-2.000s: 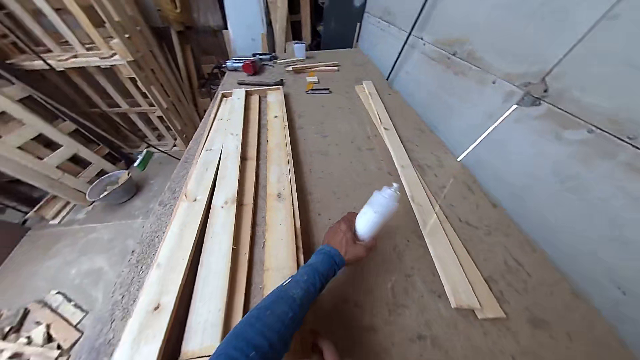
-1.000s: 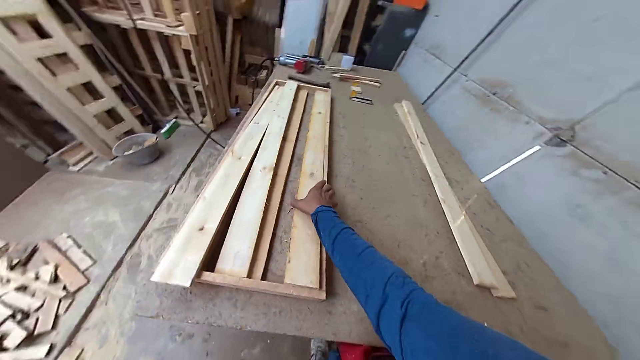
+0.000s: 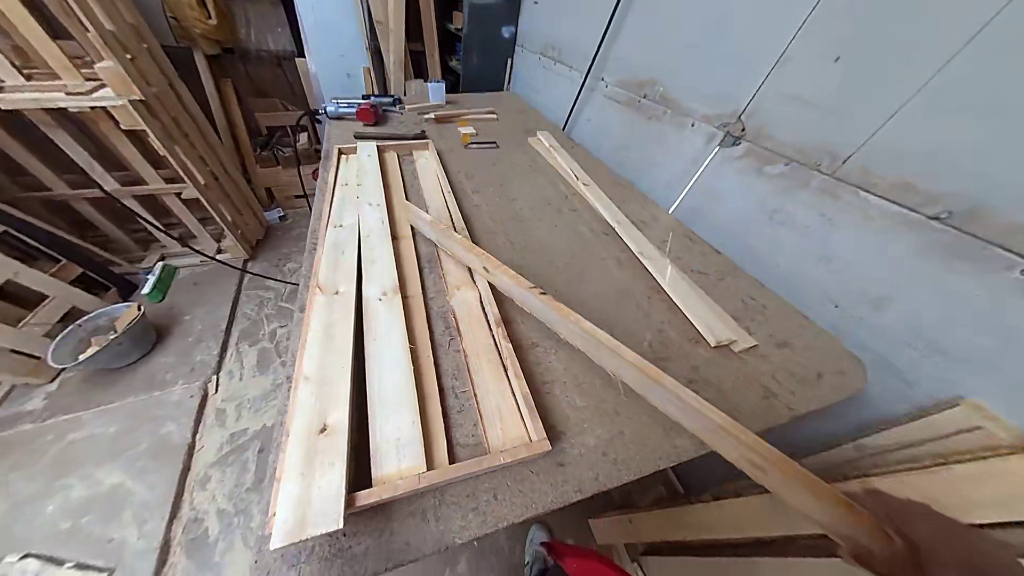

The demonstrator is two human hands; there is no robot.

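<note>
At the lower right, my right hand (image 3: 912,532), partly cut off by the frame's edge and blurred, grips the near end of a long wooden batten (image 3: 608,344). The batten slants up to the left over the worktable, its far end over the right part of a rectangular wooden frame (image 3: 448,478). In and on that frame lie several long pieces, among them a wide pale board (image 3: 320,384) that overhangs the near edge, another pale board (image 3: 388,320) beside it, and a board with a rough edge (image 3: 480,360). My left hand is not in view.
Two thin slats (image 3: 640,248) lie overlapped on the worktable (image 3: 608,448), near the wall. A red and grey power tool (image 3: 368,114) and a white cup (image 3: 436,92) stand at the far end. Boards (image 3: 920,496) lie at the lower right; a metal basin (image 3: 108,340) is on the floor.
A second ago my right hand was on the frame's right-hand board; now it grips the batten at the lower right. The white bottle held two seconds ago is out of sight.
</note>
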